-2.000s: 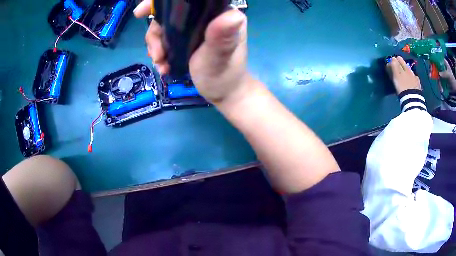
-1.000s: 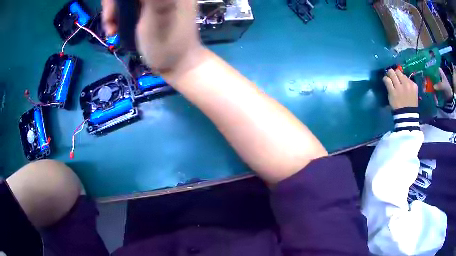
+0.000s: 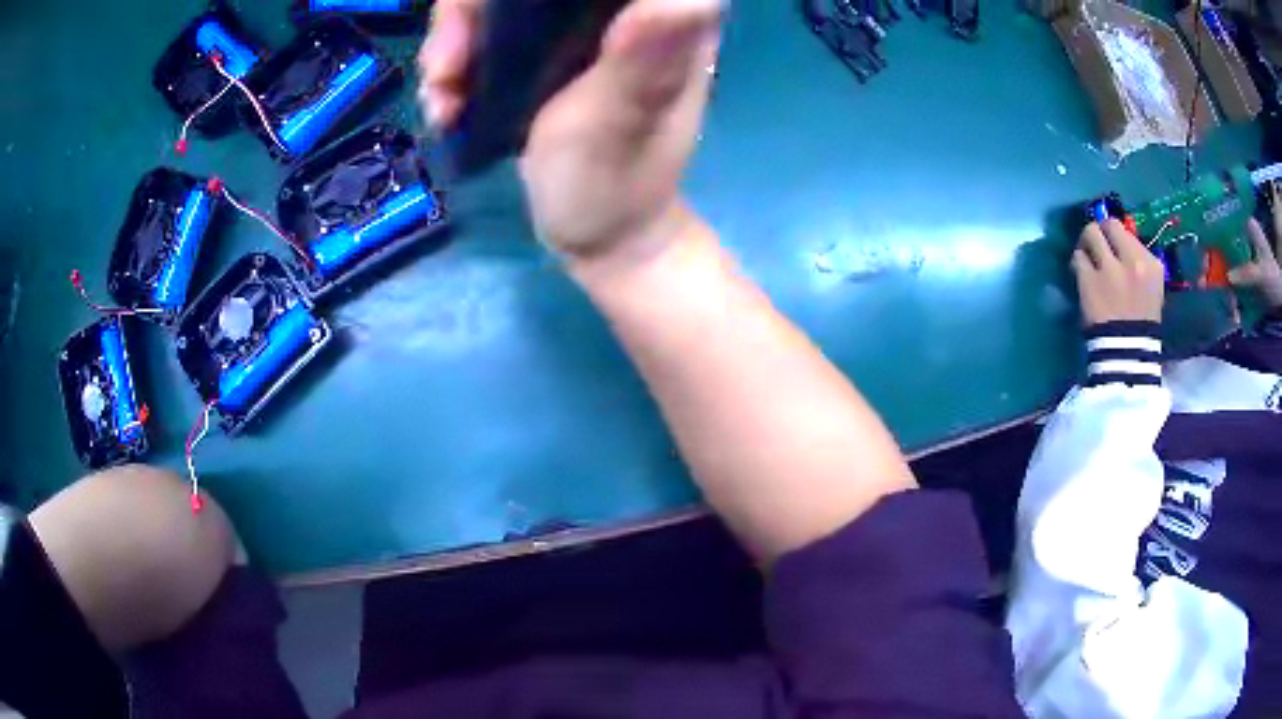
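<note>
My right hand, blurred at the top centre, is shut on a thick black electric screwdriver whose ends are not clear. My left hand is not in view; only part of a bare arm shows at lower left. Left of the screwdriver, a fan unit with a black housing and a blue cell lies flat. Another fan unit with a pale hub lies against its lower left side. Its red and white lead trails to a small red connector.
More fan units lie at left, leads trailing between them. Loose black parts lie at the far side. At right, a neighbour's hand with a white sleeve is beside a green glue gun. A cardboard tray stands behind.
My right hand and the screwdriver have moved right from one second ago. The two nearer fan units are turned and sit closer to the left group. The screw feeder no longer shows.
</note>
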